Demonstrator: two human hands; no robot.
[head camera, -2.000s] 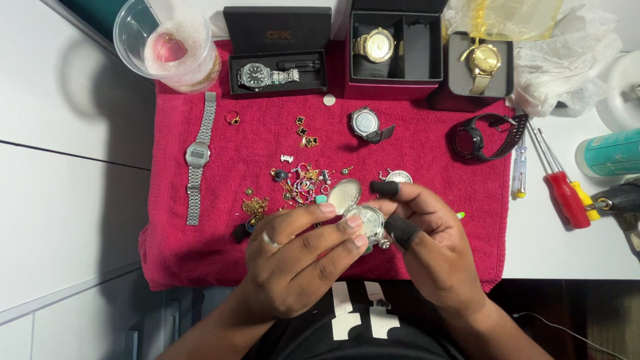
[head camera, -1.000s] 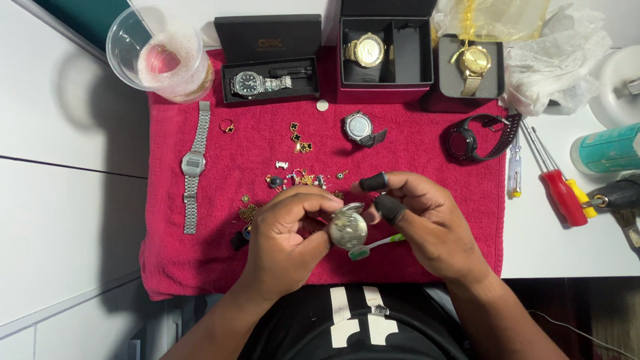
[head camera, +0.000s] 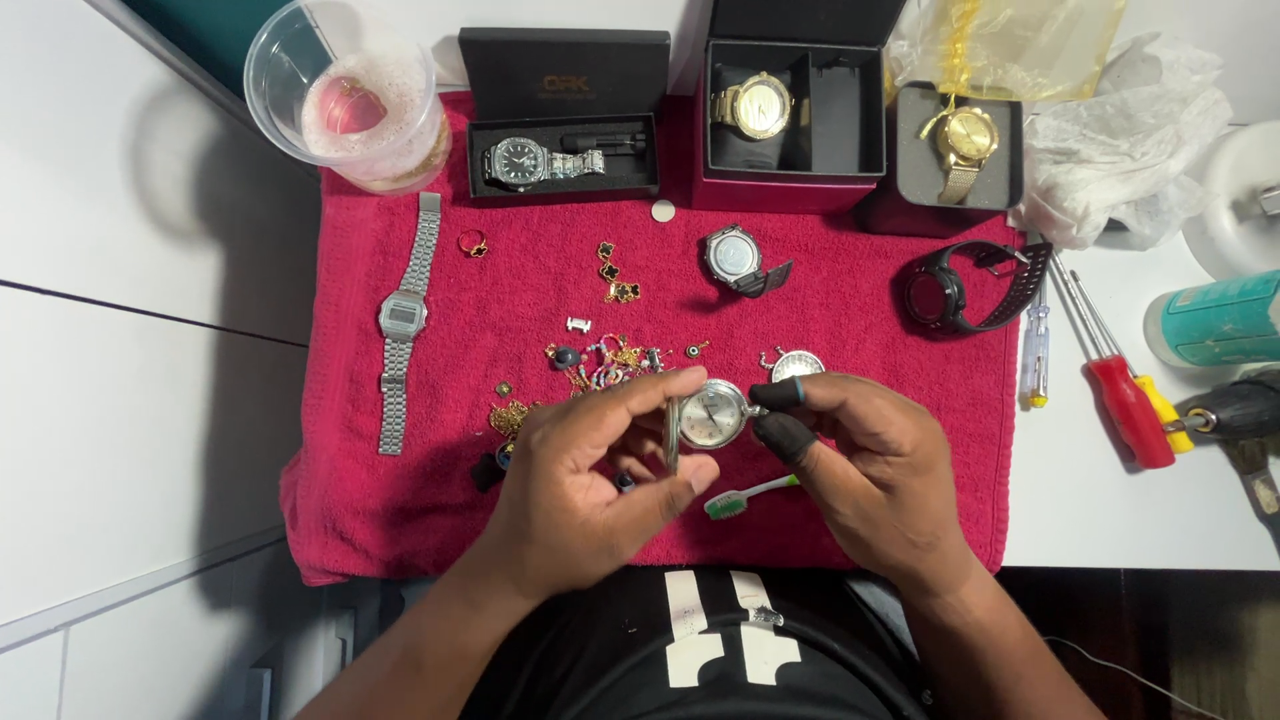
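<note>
Both hands hold a silver pocket watch (head camera: 712, 415) with its lid swung open and the dial facing up. My left hand (head camera: 590, 470) grips it at the lid side, thumb below and index finger above. My right hand (head camera: 865, 460), black covers on thumb and index finger, pinches the crown and bow at the watch's right. Behind the right fingertips lies another round silver watch piece (head camera: 797, 366), partly hidden. A green and white toothbrush (head camera: 728, 503) rests on the red towel (head camera: 540, 240) below the watch. Mixed beads and jewelry (head camera: 610, 362) lie behind my left hand.
Around the towel are a steel digital watch (head camera: 403, 316), a black-strap watch (head camera: 935, 290), a grey watch (head camera: 734, 256) and boxed watches (head camera: 758, 108). A plastic cup of foamy liquid (head camera: 345, 120) stands back left. Screwdrivers (head camera: 1130, 410) and a teal-labelled bottle (head camera: 1215, 320) are at right.
The pocket watch has turned so that its dial now faces up. My right fingers, apart from it a second ago, have closed on its crown end.
</note>
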